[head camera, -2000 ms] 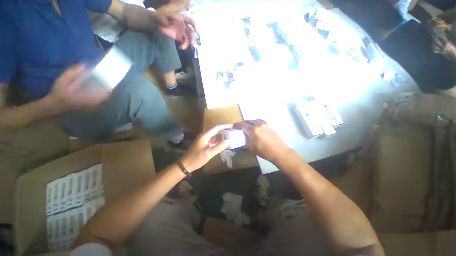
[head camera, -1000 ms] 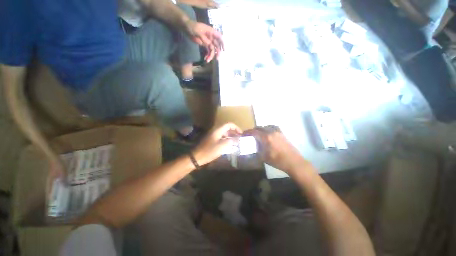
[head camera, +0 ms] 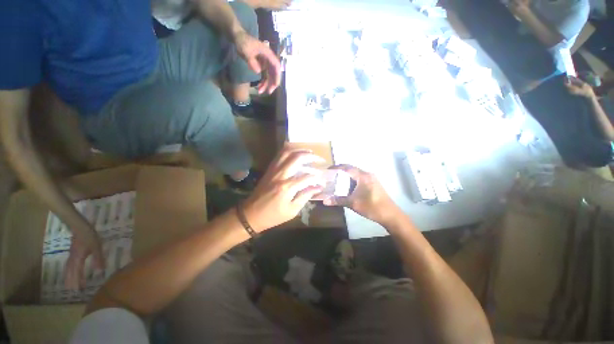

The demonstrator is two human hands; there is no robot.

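A small white carton (head camera: 342, 183) is held end-on above the table's near left corner, its bright end face towards me. My right hand (head camera: 363, 195) is closed around it. My left hand (head camera: 286, 185) is at its left side, fingers bent against or just beside it; glare and blur hide whether they grip it. Behind my hands a small tan box (head camera: 316, 149) stands at the table corner.
White cartons (head camera: 431, 176) lie on the glaring white table (head camera: 377, 218). At left, a person's hand (head camera: 84, 259) is in a large brown box (head camera: 168, 195) with rows of white cartons. Brown cardboard (head camera: 538, 248) stands at right. White scraps (head camera: 301, 277) lie on the floor.
My left hand has come up and turned, with its back now towards me. The carton stays near the same place. The neighbour's carton is gone from the raised hand, which now reaches into the box.
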